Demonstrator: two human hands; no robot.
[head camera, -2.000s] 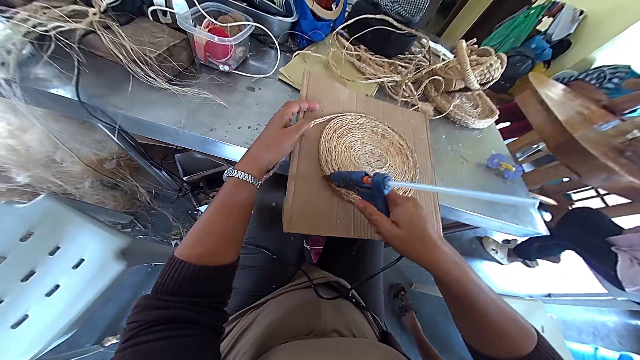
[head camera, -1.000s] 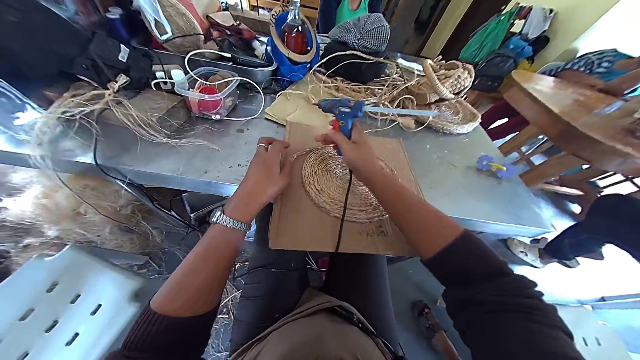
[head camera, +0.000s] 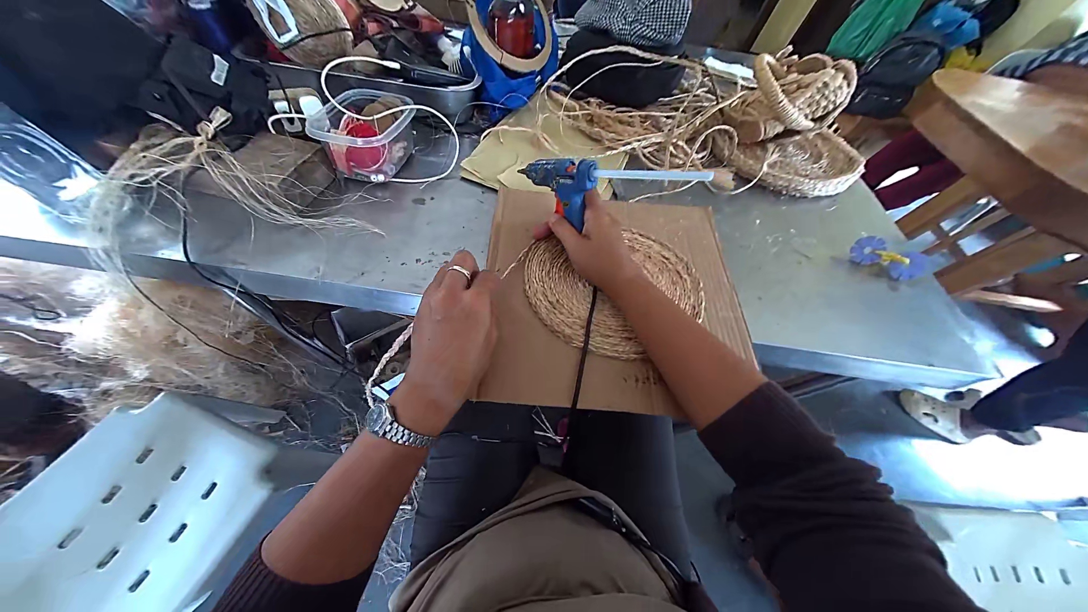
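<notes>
My right hand grips a blue hot glue gun by its handle, nozzle pointing left, with a long clear glue stick out of its rear. Beneath that hand and forearm lies a round coiled mat of braided natural fibre, on a cardboard sheet. My left hand, with a ring and a metal watch, is closed on the braided fibre cord, left of the mat. The cord runs from the mat's upper left edge to that hand and hangs below it. The gun's black cable crosses the mat.
A metal table carries a plastic tub, loose fibre strands, woven baskets and a purple flower-shaped item. White plastic chair at lower left; wooden furniture at right. A person's leg and shoe show at right.
The glue gun has moved from the mat's lower edge to above its upper left edge, and its nozzle still points left. My left hand has moved away from the mat, drawing out the cord.
</notes>
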